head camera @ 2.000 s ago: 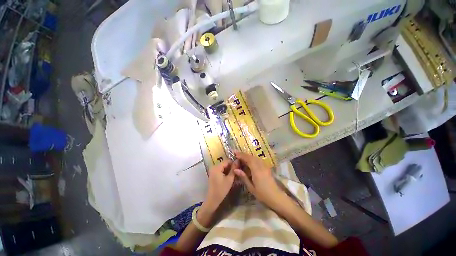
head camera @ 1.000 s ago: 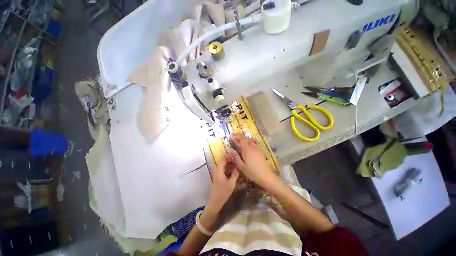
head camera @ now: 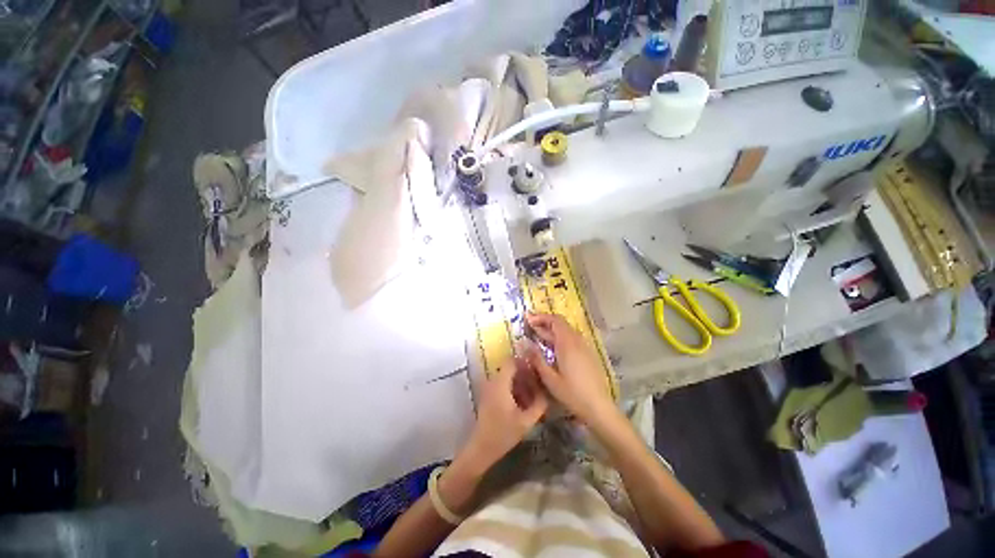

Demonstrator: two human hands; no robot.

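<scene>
My left hand [head camera: 507, 409] and my right hand [head camera: 567, 365] are close together over the front end of the needle plate [head camera: 517, 296], between bands of yellow tape [head camera: 562, 294]. The fingertips of both hands are pinched on a small dark, shiny piece [head camera: 542, 347]; its shape is too small to tell. My right fingertips are nearer the needle area [head camera: 531, 267], just in front of it. My left hand is lower and to the left. Lamp glare washes out the bed left of the needle.
Yellow-handled scissors [head camera: 683, 311] and dark snips [head camera: 733, 267] lie right of the needle. The JUKI machine head [head camera: 655, 164] spans the back, with a control panel [head camera: 791, 35] behind it. Beige pieces [head camera: 382, 218] lie at the white tray [head camera: 286, 125]. Fabric layers [head camera: 224, 360] hang off the left edge.
The view has shifted, so the machine sits lower and further right, and the control panel now shows. My hands went nearer the needle, then back slightly, staying close together.
</scene>
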